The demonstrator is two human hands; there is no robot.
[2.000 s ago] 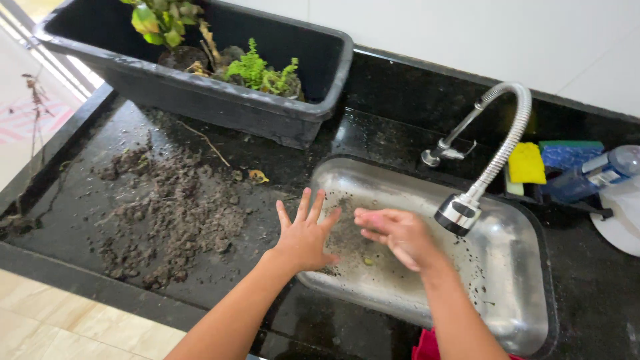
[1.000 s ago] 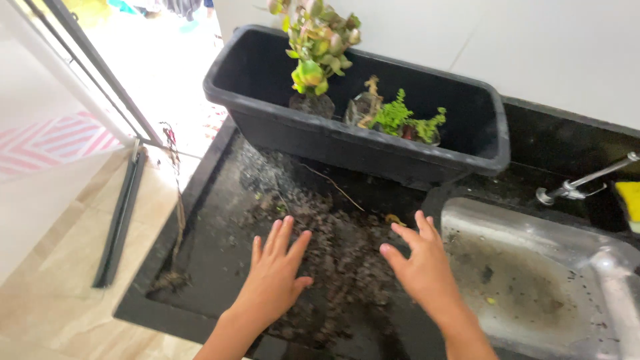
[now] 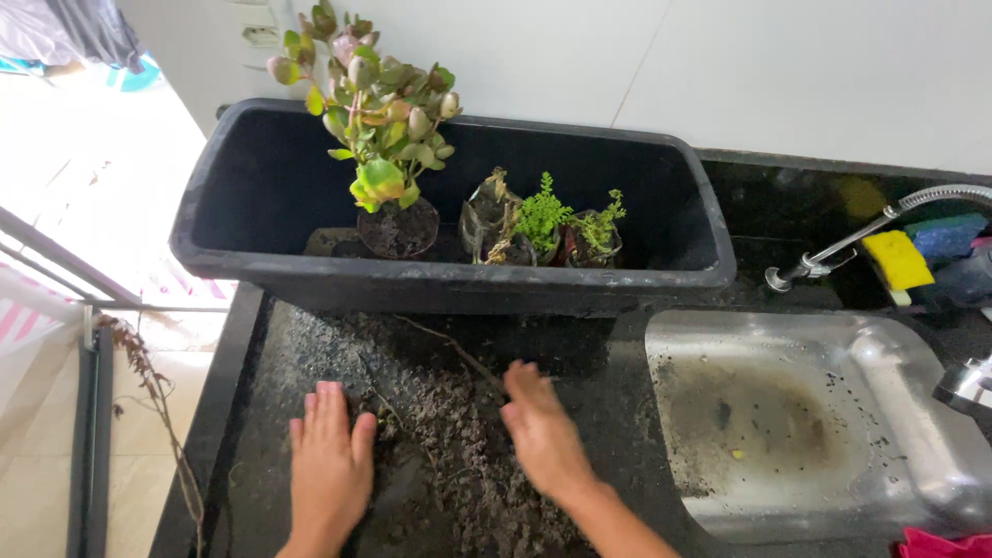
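Loose dark soil lies spread over the black stone countertop. My left hand rests palm down at the soil's left side, with nothing in it. On the other side, my right hand is tilted on its edge against the soil, near the end of a thin dry twig; it is slightly blurred and holds nothing that I can see. Behind both hands stands a long black plastic planter, holding a leafy succulent, a small green fern-like plant and other small potted plants.
To the right is a steel sink with murky water and soil bits. A chrome faucet and a yellow sponge are behind it. A dried branch hangs at the counter's left edge. A red cloth lies at the lower right.
My hands were over the sink two seconds before and are now down at the soil on the counter. They have come closer to the soil's two sides. The view has swung left.
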